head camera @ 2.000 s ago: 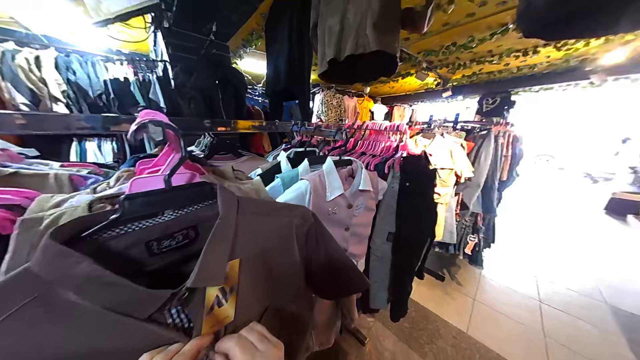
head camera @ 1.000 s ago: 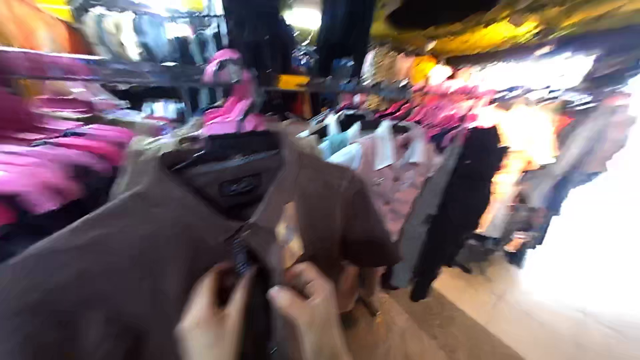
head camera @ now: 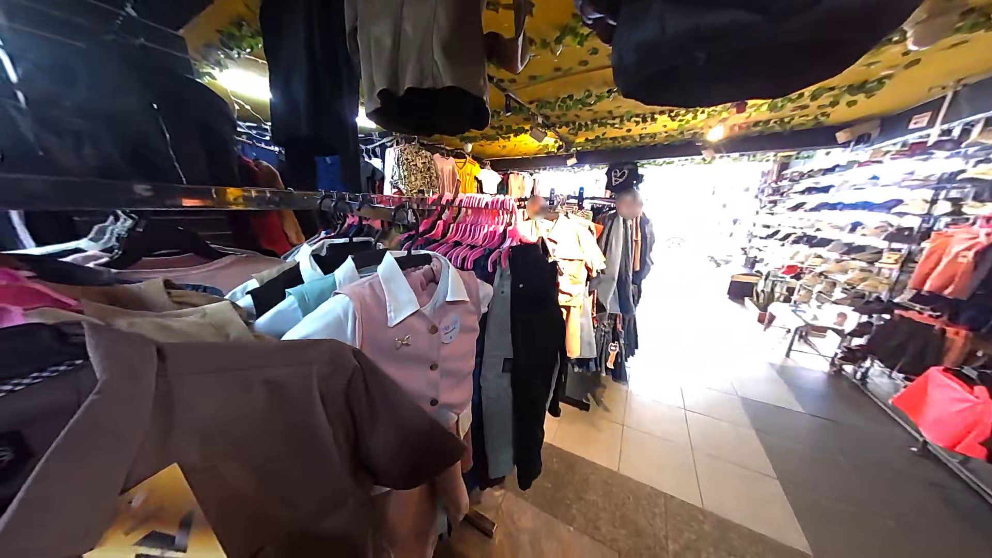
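Neither of my hands shows in the head view. A brown short-sleeved collared shirt (head camera: 256,411) fills the lower left, close to the camera, with its sleeve pointing right. On its front is a yellow and black tag (head camera: 159,519), cut off by the bottom edge. Just behind it hangs a pink vest-style top with a white collar (head camera: 418,341), with buttons and a small bow-shaped pin. Beige and light blue collared garments hang to the left of that top on black hangers. Whether my hands touch the brown shirt is hidden.
A metal rail (head camera: 155,194) crosses the left side. Pink hangers (head camera: 473,225) crowd the rack, beside black trousers (head camera: 535,356). Dark garments (head camera: 752,46) hang overhead. A tiled floor (head camera: 697,457) lies right of the racks, and shelves of caps (head camera: 845,232) line the far right wall.
Both hands were at the front of the brown shirt in the earlier frames and are now out of sight. The view has swung to the right, and the brown shirt sits lower left.
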